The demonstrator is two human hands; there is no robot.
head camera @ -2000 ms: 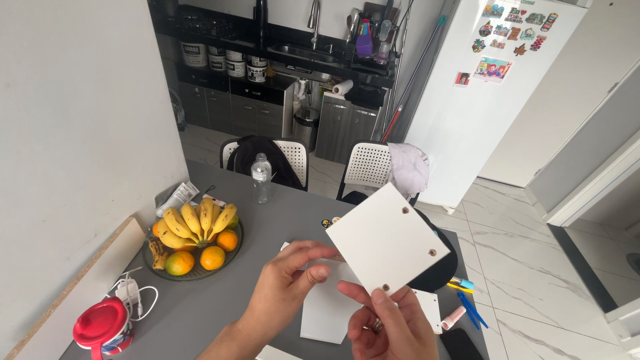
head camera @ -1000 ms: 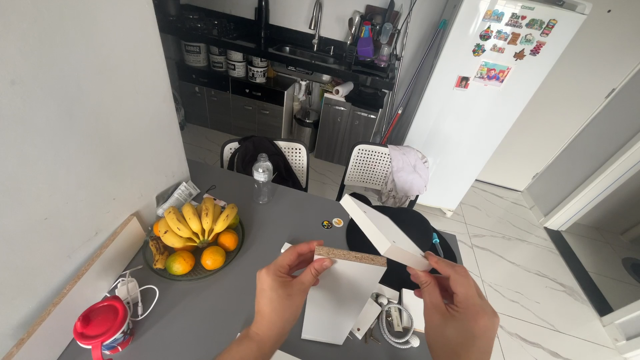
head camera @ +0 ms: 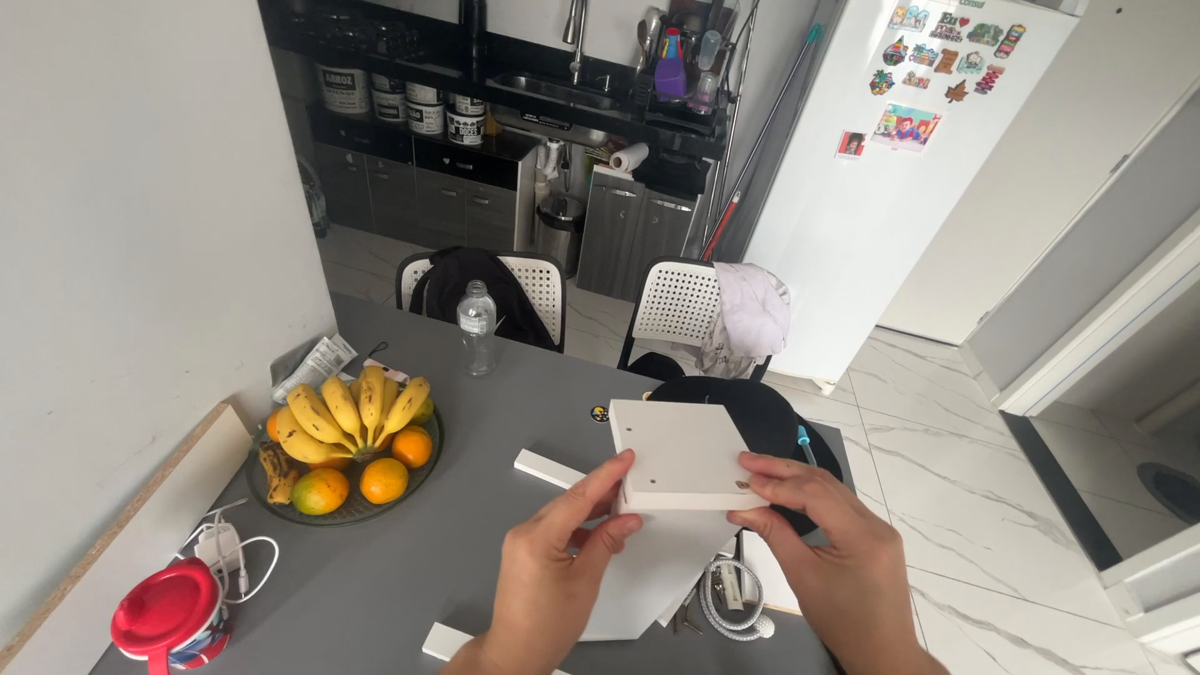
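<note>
Between my two hands a small white board [head camera: 677,450] with drilled holes is held above the table, its flat face up and a thin white edge toward me. My left hand [head camera: 567,553] pinches its left corner between thumb and fingers. At the right corner, beside a hole, my right hand [head camera: 825,548] grips it the same way. Under the hands lies a larger white board [head camera: 623,577], partly hidden. White strips, one at the upper left [head camera: 547,468] and another near the bottom [head camera: 446,641], rest on the grey table.
A glass plate [head camera: 352,514] of bananas and oranges stands left, near a red-lidded cup [head camera: 169,609] and a white charger [head camera: 217,544]. A plastic bottle [head camera: 477,328] stands at the far edge. A black cap [head camera: 741,408] and a coiled cable [head camera: 733,600] lie right. Two chairs stand beyond.
The small board has turned from edge-on and tilted to nearly flat between my hands. Two seconds ago my right hand alone held it raised, with my left hand beside it.
</note>
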